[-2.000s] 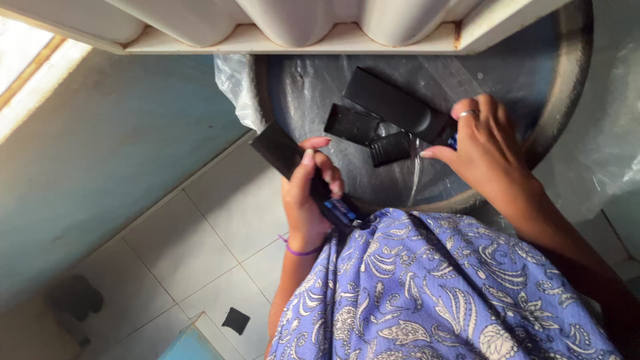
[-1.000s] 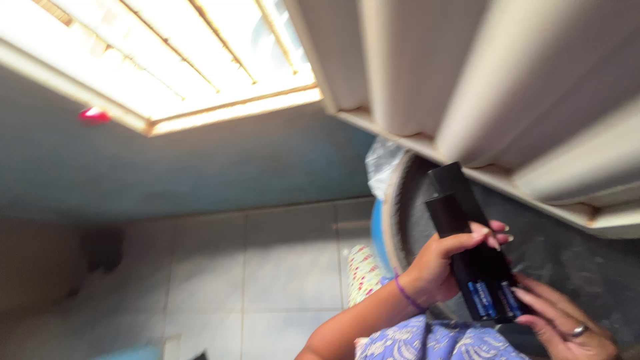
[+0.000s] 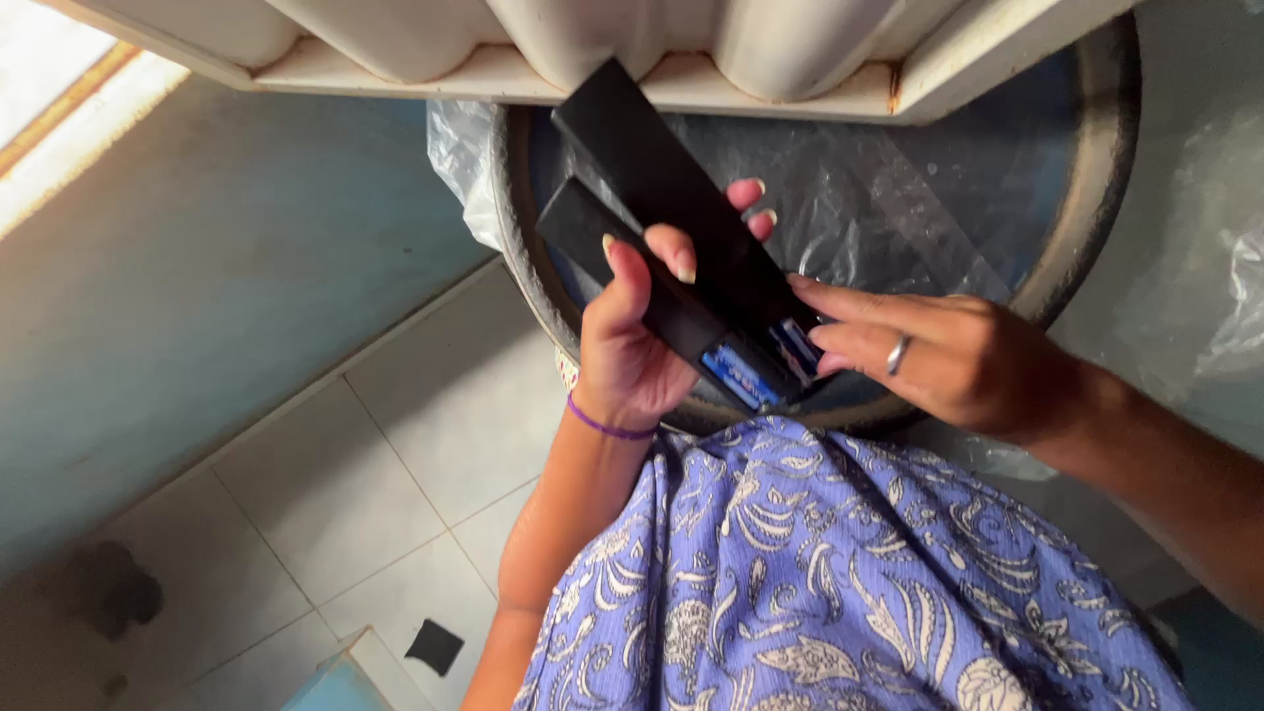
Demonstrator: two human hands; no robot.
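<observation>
My left hand [image 3: 637,341] grips two black remote controls side by side, its fingers wrapped between and around them. The smaller remote control [image 3: 592,232] lies nearer my thumb, and the larger remote control [image 3: 662,158] is to its right. Both have open battery compartments at their lower ends, with blue batteries [image 3: 741,375] showing in the smaller one and more batteries [image 3: 798,348] in the larger. My right hand [image 3: 928,351] touches the lower right edge of the larger remote with its fingertips; a ring is on one finger. What lies beneath the remotes is hidden.
A round dark surface with a worn rim [image 3: 1086,197] and clear plastic film [image 3: 839,197] is beneath my hands. A ridged white panel [image 3: 810,99] overhangs it. A blue wall [image 3: 247,247] stands left. On the tiled floor lies a small black piece [image 3: 434,647].
Two seconds ago each hand held a separate remote; now both remotes are in my left hand. My right hand has moved from the upper end area to the battery end. The view swung away and back.
</observation>
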